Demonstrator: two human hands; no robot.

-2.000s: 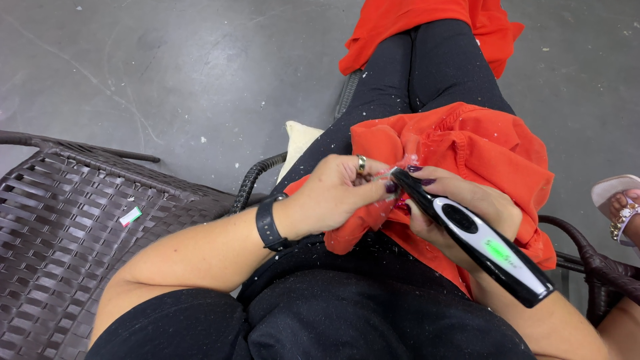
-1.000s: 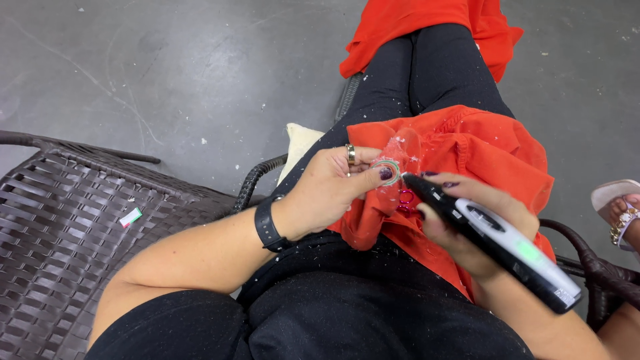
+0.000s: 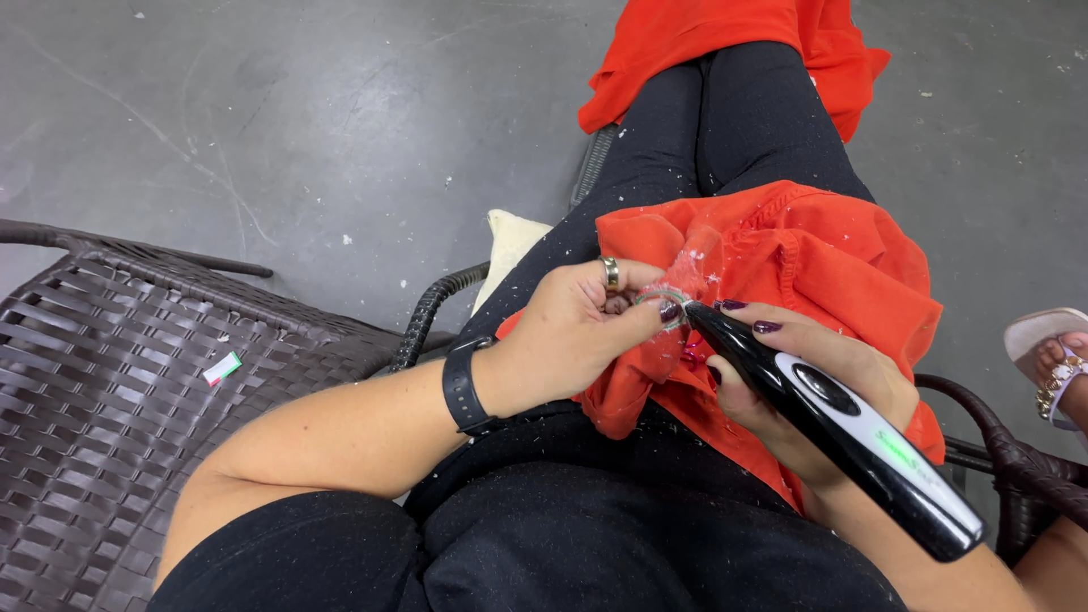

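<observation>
Orange-red fabric (image 3: 858, 263) lies bunched over my lap, strewn with white fluff. My left hand (image 3: 586, 319) pinches a small round piece with a pale green-and-white rim (image 3: 661, 297) against the cloth between thumb and fingers. My right hand (image 3: 816, 365) grips a black and silver handheld electric tool (image 3: 841, 442), which bears green lettering. Its narrow tip meets the edge of the round piece beside my left thumb. Small shiny pink-red items (image 3: 693, 353) show below the tip; what they are I cannot tell.
At the left stands a brown woven chair (image 3: 127, 408) with a small white, green and red scrap (image 3: 223, 368) on its seat. A cream cushion corner (image 3: 510, 246) shows beside my thigh. Another person's sandalled foot (image 3: 1062, 370) is at the right edge, near a dark chair arm (image 3: 1003, 433).
Two seconds ago the tool lay closer over my left fingertips. Its tip swung off to the right, then came back to the rim of the round piece, which now shows more between my fingers.
</observation>
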